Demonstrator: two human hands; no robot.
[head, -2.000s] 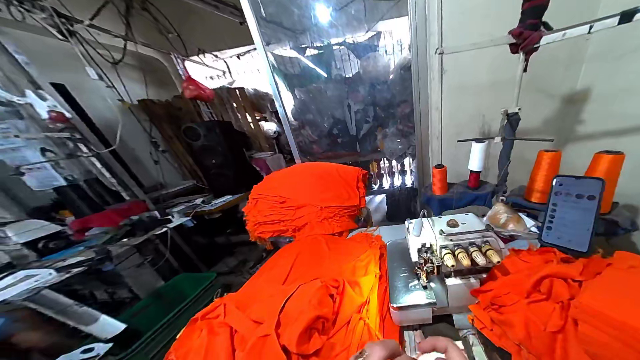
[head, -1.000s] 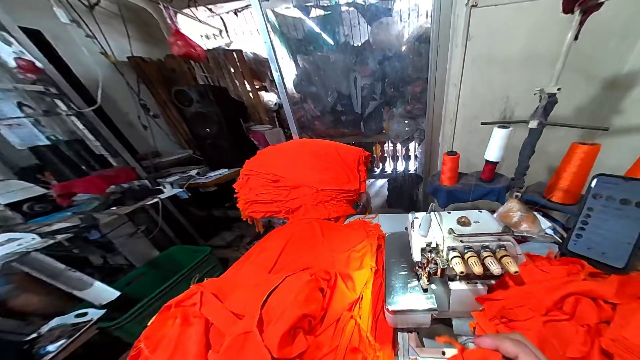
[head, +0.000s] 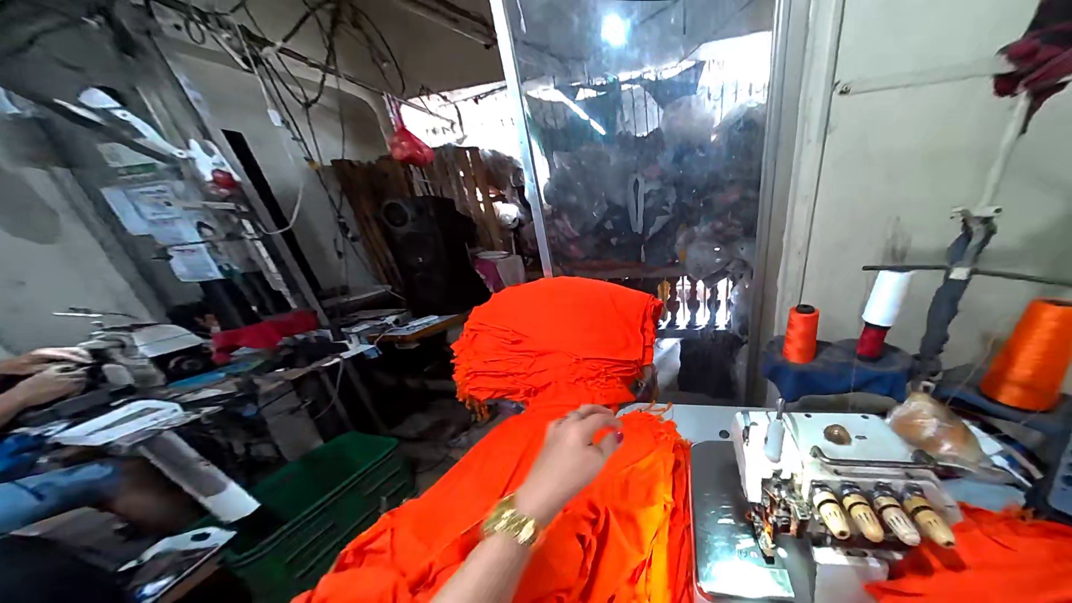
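Note:
My left hand [head: 578, 448], with a gold-coloured watch at the wrist, is over the draped orange fabric [head: 469, 502] in the middle. Its fingers are bent and somewhat apart, and no cloth shows between them. Just beyond the fingertips rises a folded stack of orange fabric pieces [head: 561, 335]. To the right of the hand is a white overlock sewing machine [head: 863, 444] with a shiny metal plate and several tension dials. More orange fabric [head: 980, 557] lies at the machine's lower right. My right hand is out of view.
Orange thread cones [head: 1034, 356] and a white cone [head: 888, 299] stand behind the machine. A plastic bag [head: 938, 427] rests beside it. A green crate [head: 327, 494] is at the lower left. Farther left, another person's hands [head: 50, 377] are at a sewing machine.
My left hand now shows over the draped fabric near the stack. The fingers seen at the bottom edge by the machine in the earlier frames are gone from there.

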